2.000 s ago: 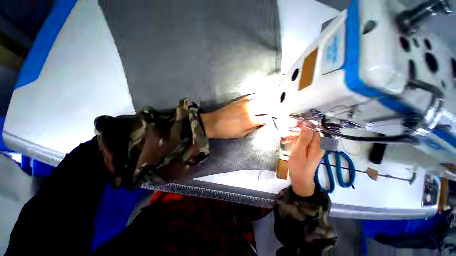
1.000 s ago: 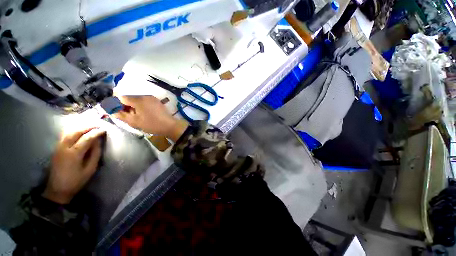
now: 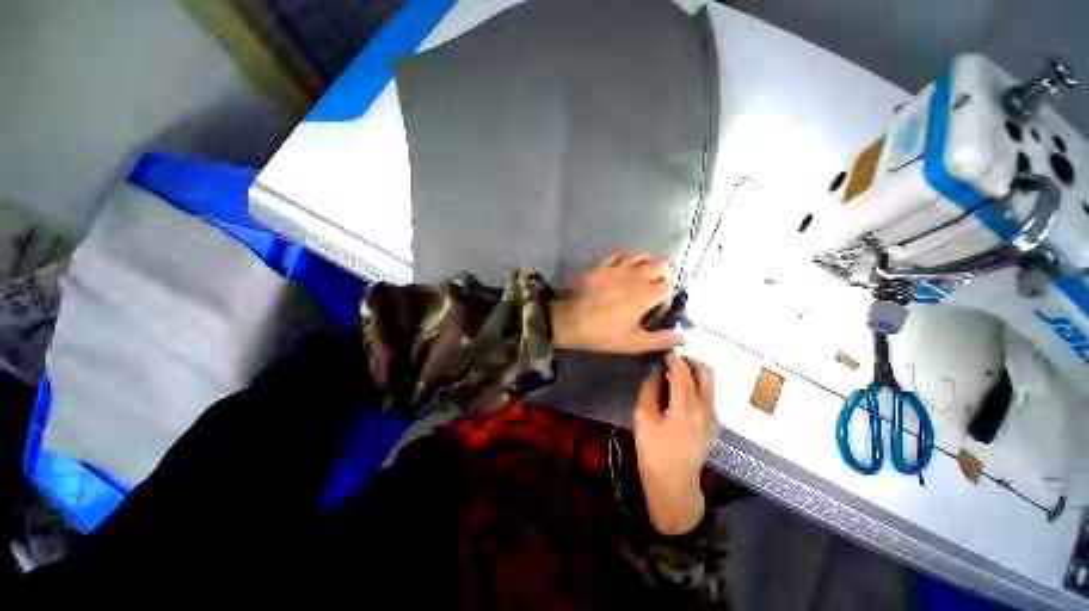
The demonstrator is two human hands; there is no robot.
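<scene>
A large grey fabric panel [image 3: 549, 143] lies flat on the table, left of the sewing machine [image 3: 955, 203], away from the needle area. A dark strip or stitched line runs along its right edge. My left hand [image 3: 621, 304] lies on the panel's right edge, fingers bent around a small dark object [image 3: 665, 313], perhaps snips or dark fabric; unclear. My right hand [image 3: 676, 418] pinches the panel's edge just below the left fingertips. The pinched part is partly hidden by the fingers.
Blue-handled scissors [image 3: 884, 427] lie below the machine head. A small black tool [image 3: 990, 408] and a tan patch [image 3: 768, 390] are on the table. Grey cut pieces [image 3: 167, 322] lie on a blue bin [image 3: 72, 477] at the left. Ruler tape [image 3: 824, 483] runs along the front edge.
The view has swung back left. The panel and both hands are now clear of the machine head, on its left. My right hand has moved from beside the needle to the panel's edge.
</scene>
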